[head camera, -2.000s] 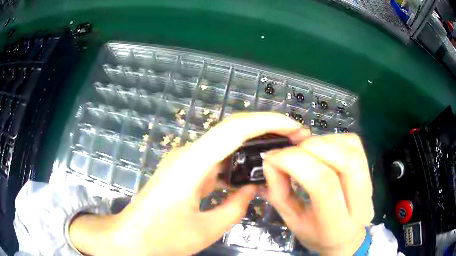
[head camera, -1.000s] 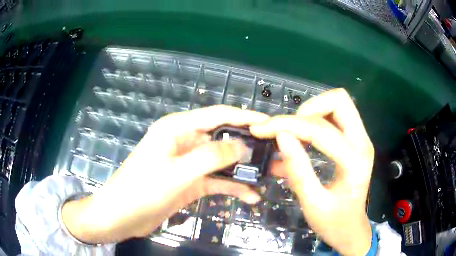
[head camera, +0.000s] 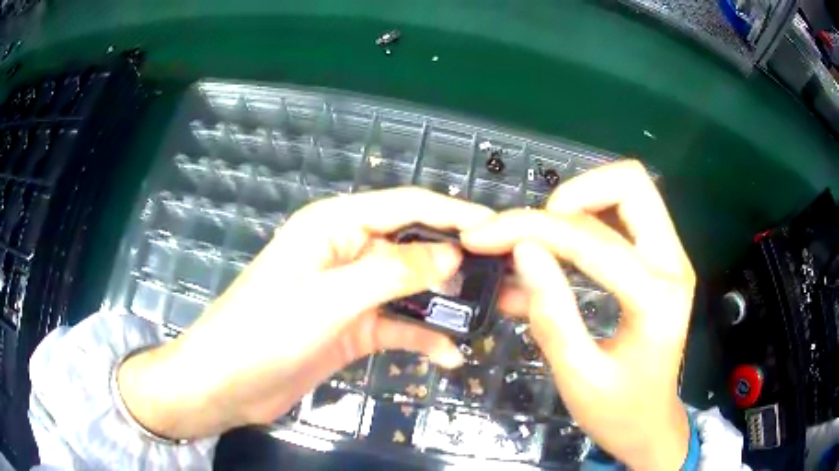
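Note:
A black device housing (head camera: 479, 292) with a shiny pale rectangle in its lower part is held over the clear component tray. My left hand (head camera: 313, 276) grips it from the left, thumb across its inside and fingers around its edge. My right hand (head camera: 607, 285) holds its upper right edge between thumb and fingertips. The clear component tray (head camera: 397, 118) lies below both hands. Cream-yellow bits lie in its lower pockets. Small round black components (head camera: 495, 164) sit in upper right pockets. My hands hide the tray's middle.
Black housing trays (head camera: 87, 175) stand at the left. The black press fixture (head camera: 782, 294) with a red button (head camera: 746, 384) and a small pale display (head camera: 762, 428) is at the right. A small metallic piece (head camera: 388, 38) lies on the green mat (head camera: 304, 46).
The housing has turned in my hands, and my left thumb has moved across its inside. My right fingers have shifted to its upper right edge. A small metallic piece now shows on the mat.

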